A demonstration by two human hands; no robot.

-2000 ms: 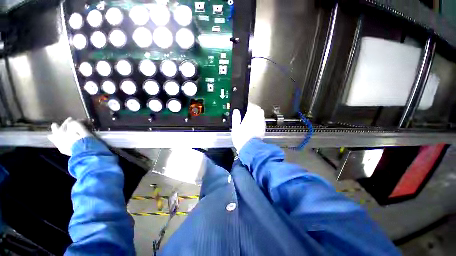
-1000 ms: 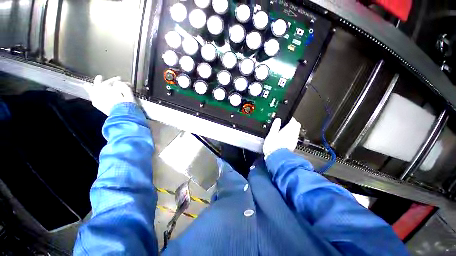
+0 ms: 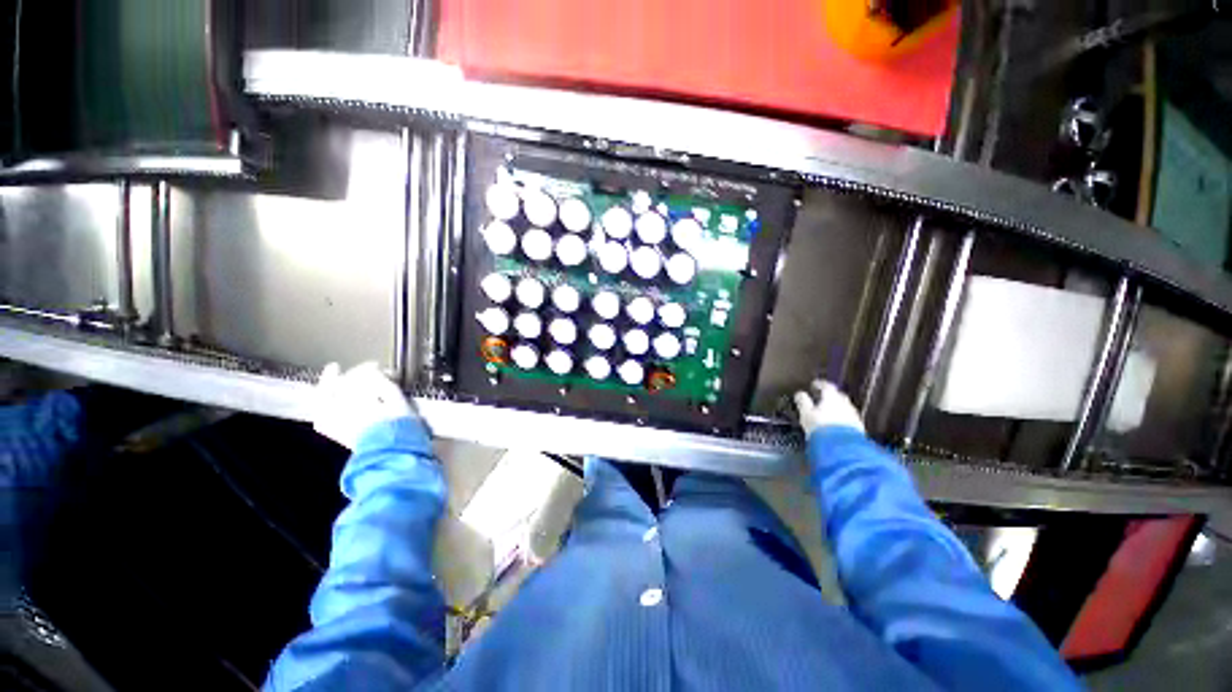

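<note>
A green circuit board (image 3: 709,338) with rows of black capacitors with white tops (image 3: 568,298) sits in a flat black carrier (image 3: 767,270) on the conveyor. My left hand (image 3: 362,404), in a white glove, rests on the near silver rail, left of the carrier's near corner. My right hand (image 3: 826,406), also white-gloved, is at the near rail, a little right of the carrier and apart from it. Its fingers are small and partly bent; whether it holds anything cannot be told.
A white foam block (image 3: 1020,349) lies between rollers at the right. The silver rail (image 3: 608,439) runs along the near side. A red mat (image 3: 676,54) with an orange object (image 3: 871,30) is beyond the far rail. A black tote with red inside (image 3: 1124,581) stands below right.
The view has turned and widened, showing the red mat. My right hand has come away from the carrier's near right corner to the rail on its right. My left hand stays on the rail.
</note>
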